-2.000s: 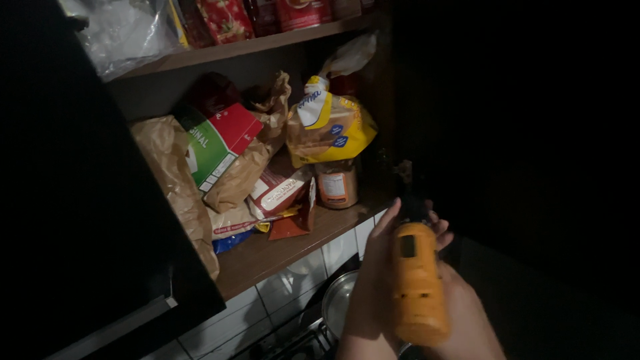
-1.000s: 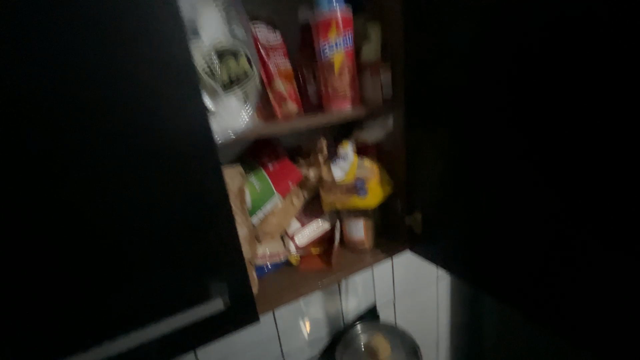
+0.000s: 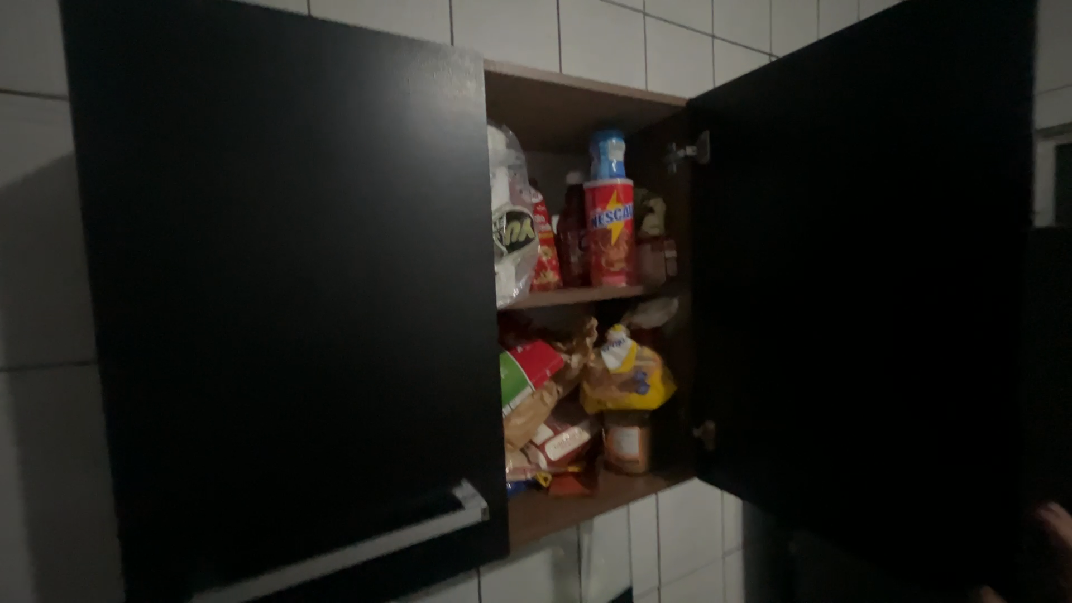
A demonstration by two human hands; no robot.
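Note:
Dim skin patches at the lower right edge appear to be part of my right hand, beside the dark open cabinet door. Most of that hand is cut off or in shadow, and whether it holds anything cannot be seen. My left hand cannot be made out. The right door hangs on an upper metal hinge and a lower hinge. The left door, with a long metal handle, covers part of the wall cabinet. On the upper shelf stands a red Nescau canister with a blue-topped container above it.
On the cabinet's bottom board, a yellow bread bag rests on a jar, beside crumpled brown paper and food packets. A clear plastic bag is on the upper shelf. White wall tiles surround the cabinet.
Two seconds ago both hands were around an orange power tool near the lower part of the right door; the tool is now out of sight. The view has moved back and up.

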